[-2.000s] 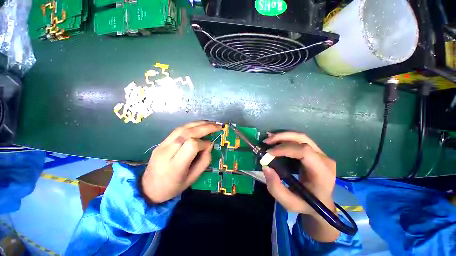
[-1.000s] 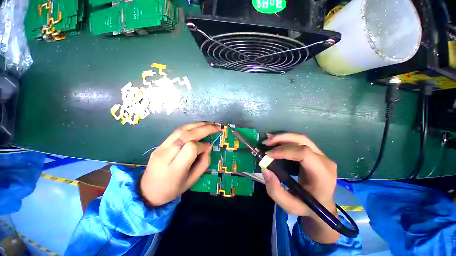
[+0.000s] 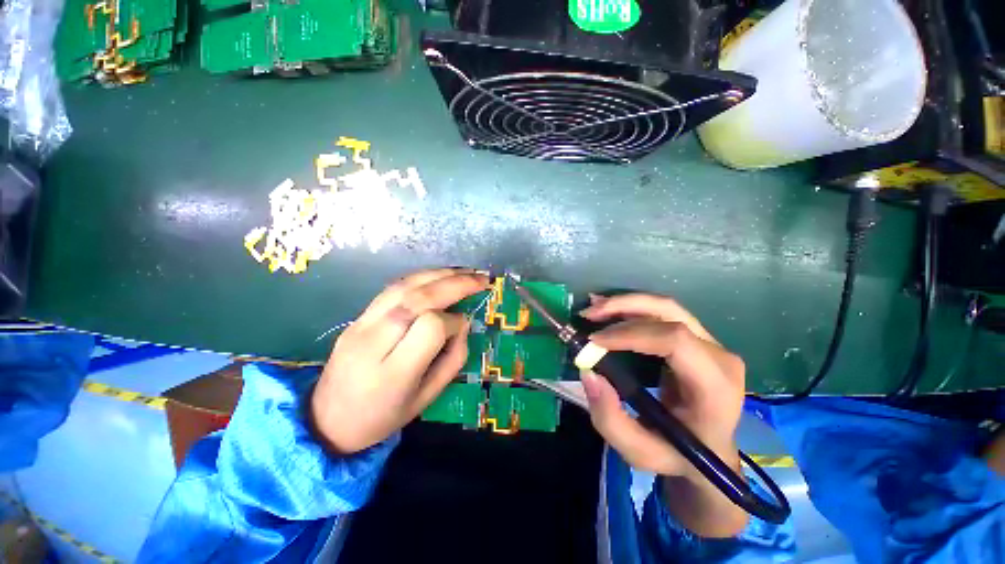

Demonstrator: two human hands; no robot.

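Observation:
The green PCB panel [image 3: 540, 358] lies at the bench's near edge with orange-yellow flexible circuits [image 3: 505, 308] along its centre line. My right hand [image 3: 672, 386] holds the soldering iron [image 3: 650, 408] like a pen, its thin metal shaft pointing up-left to the panel's top end. My left hand [image 3: 391, 358] holds a very thin solder wire [image 3: 334, 328] between its fingers, its fingertips at the panel's top left beside the iron tip. Whether the tip touches the joint is too small to tell. A pointed metallic thing, perhaps tweezers [image 3: 560, 388], shows under my right fingers.
A glaring pile of loose flexible circuits [image 3: 342, 209] lies behind my left hand. Green panel stacks [image 3: 298, 39] stand at the back left. The fume fan [image 3: 562, 110] stands behind the panel. The white tub [image 3: 816, 83] and soldering station [image 3: 915, 182] with cables [image 3: 854, 286] are at the right.
Both hands and the iron stay almost in place at the panel's top end. The view has shifted very slightly.

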